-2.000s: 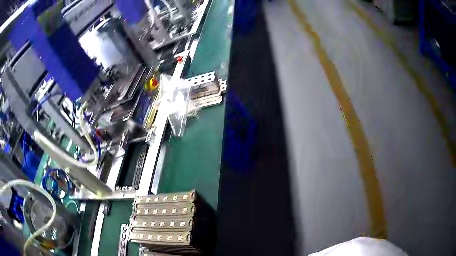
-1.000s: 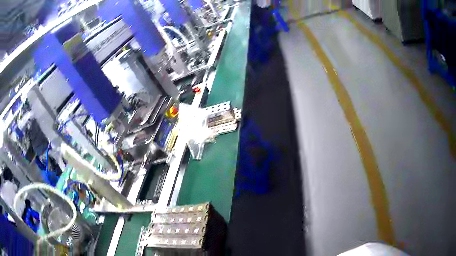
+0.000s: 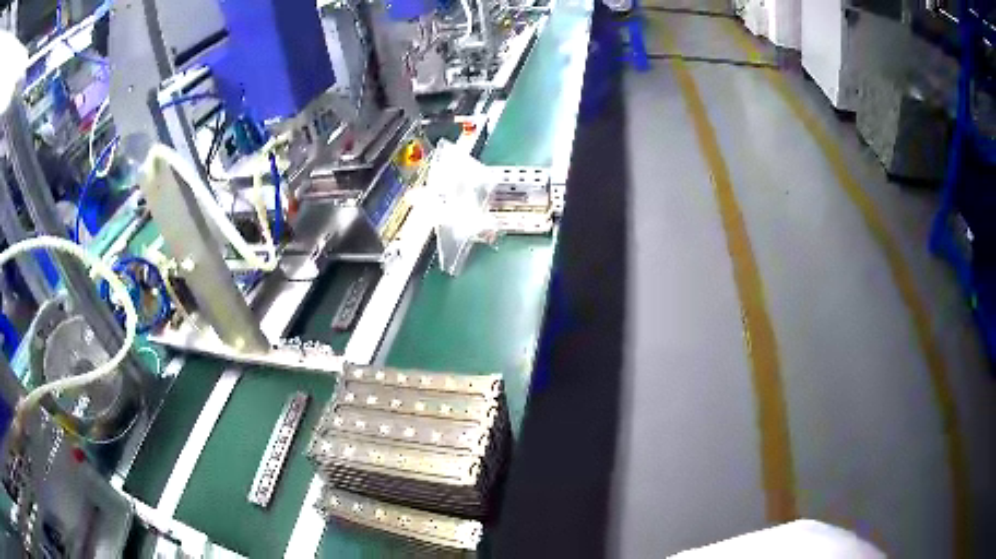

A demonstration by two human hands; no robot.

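Neither of my hands is in the picture. A stack of bar modules (image 3: 415,426) lies on the green bench (image 3: 470,311) at the lower middle, several bars side by side with rows of pale marks on top and dark sides. One more bar module (image 3: 402,522) lies along its near side, cut close to the bottom edge. A single bar (image 3: 279,450) lies on the green conveyor left of the stack, and another bar (image 3: 351,300) lies farther up the belt.
A clear plastic bag (image 3: 464,202) lies beside a farther bar stack (image 3: 521,200). An emergency stop button (image 3: 413,153) is on the machine. A pale hose (image 3: 133,300) curves at left. Right of the bench is grey floor with yellow lines (image 3: 743,273). A white rounded shape (image 3: 786,543) shows at the bottom.
The view has shifted, showing more of the near stack and the belt at its left. The single bar on the belt now shows whole. No hand has appeared.
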